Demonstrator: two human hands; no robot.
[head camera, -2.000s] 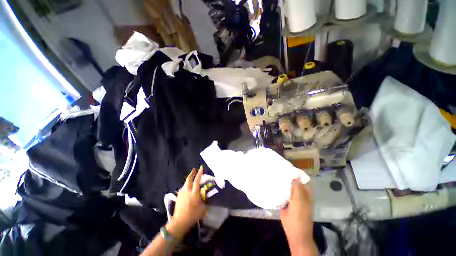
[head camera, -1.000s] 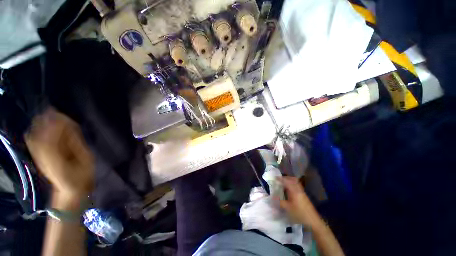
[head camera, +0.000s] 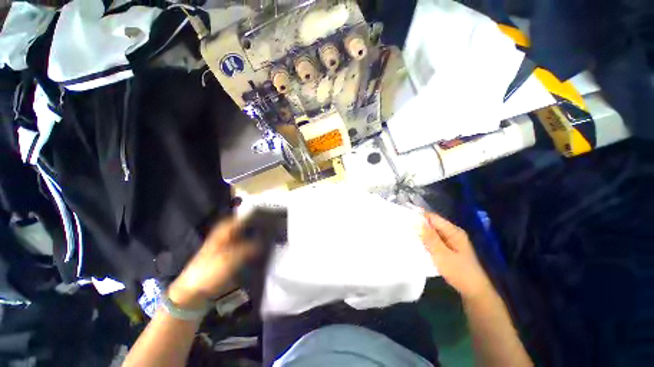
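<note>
A white fabric panel (head camera: 351, 247) is spread over the front edge of the machine table and the lap. My right hand (head camera: 446, 247) pinches its right edge between thumb and fingers. My left hand (head camera: 219, 261) is blurred at the panel's left side, next to a small dark blurred piece (head camera: 267, 226); whether it grips anything is unclear. The cream overlock machine (head camera: 323, 79) stands just beyond the panel. Its presser foot and needle area (head camera: 267, 136) is left of the orange label plate (head camera: 325, 142), with threads hanging there and no cloth under it.
A black garment heap (head camera: 161, 158) with white trim lies at left. A stack of white cut panels (head camera: 466, 79) is right of the machine, beside a yellow-and-black strip (head camera: 566, 132). A thread tuft (head camera: 407, 192) hangs at the table edge. Dark cloth (head camera: 574, 236) fills the far right.
The white panel has come up from the lap to the table edge. My right hand has risen with it, and my left hand has moved right from the black heap toward the panel.
</note>
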